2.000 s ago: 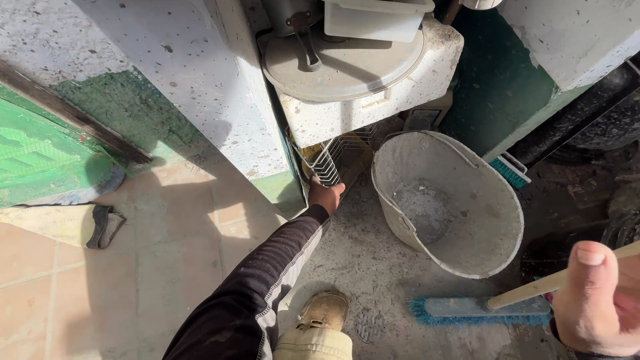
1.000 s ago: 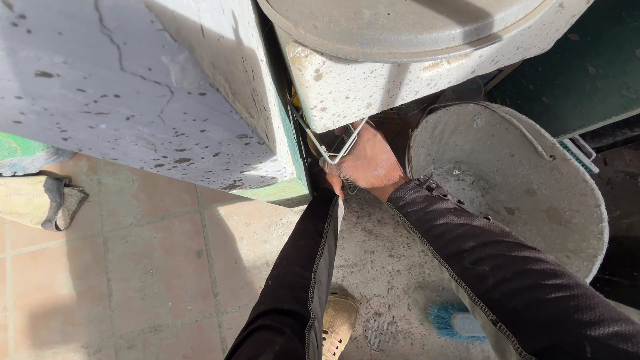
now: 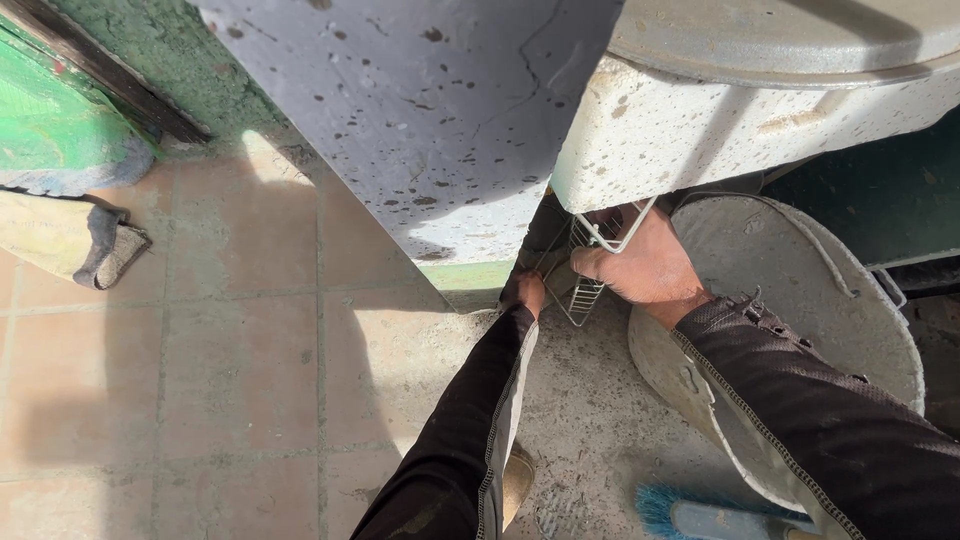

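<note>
Under a speckled white slab (image 3: 720,135), my right hand (image 3: 645,262) is closed around a white wire rack (image 3: 589,296), thumb on its near side. Its corner frame rises past my fingers. My left hand (image 3: 525,291) reaches low behind the foot of a spattered white wall (image 3: 465,142), at the rack's left side; its fingers are hidden, so its hold cannot be told. A round grey lid (image 3: 750,45) lies on top of the slab.
A large dirty bucket (image 3: 765,262) stands right of the rack, partly behind my right forearm. A blue-bristled broom head (image 3: 705,517) lies on the floor near my shoe (image 3: 516,480). At the far left are green netting (image 3: 60,112) and a cream sack (image 3: 60,232).
My right hand, away from the rack at the lower right two seconds ago, has come to it and gripped it. My left hand has stayed low beside the rack. The view has moved closer.
</note>
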